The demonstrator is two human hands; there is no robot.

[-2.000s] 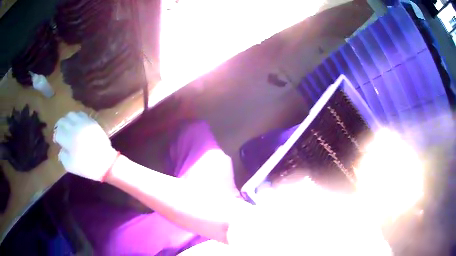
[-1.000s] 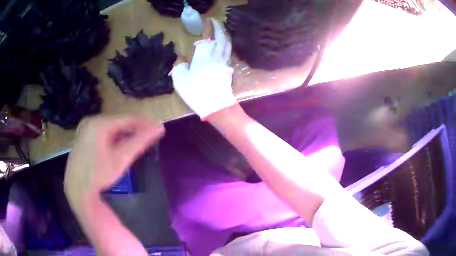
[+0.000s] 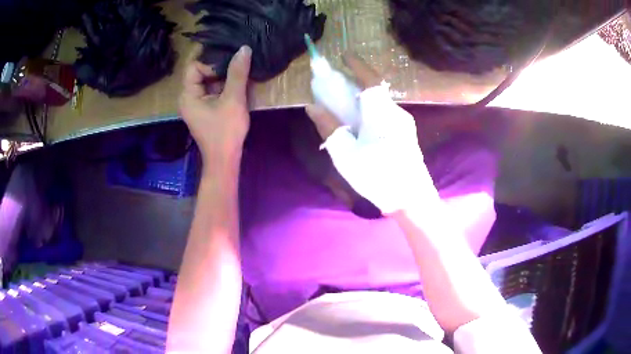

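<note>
A dark spiky hair piece (image 3: pixel 259 34) lies on the tan cardboard bench cover (image 3: pixel 138 114) at the top centre. My bare left hand (image 3: pixel 220 104) grips its lower left edge between thumb and fingers. My right hand (image 3: pixel 377 145), in a white knit glove with bare fingertips, holds the white glue bottle (image 3: pixel 333 93). The bottle's teal tip points up and left, just right of the hair piece. Another spiky hair piece (image 3: pixel 124 48) lies on the bench to the left.
A nested stack of dark pieces (image 3: pixel 463 31) sits at the upper right, beside a black cable (image 3: pixel 504 86). A red-amber item and a thin yellow tool (image 3: pixel 76 97) lie far left. Blue totes (image 3: pixel 83 304) are stacked lower left. A pale-rimmed tray (image 3: pixel 567 249) holds dark rows at right.
My right hand has taken hold of the glue bottle and moved it off the bench. My left hand has moved up and right onto the hair piece. The view has shifted.
</note>
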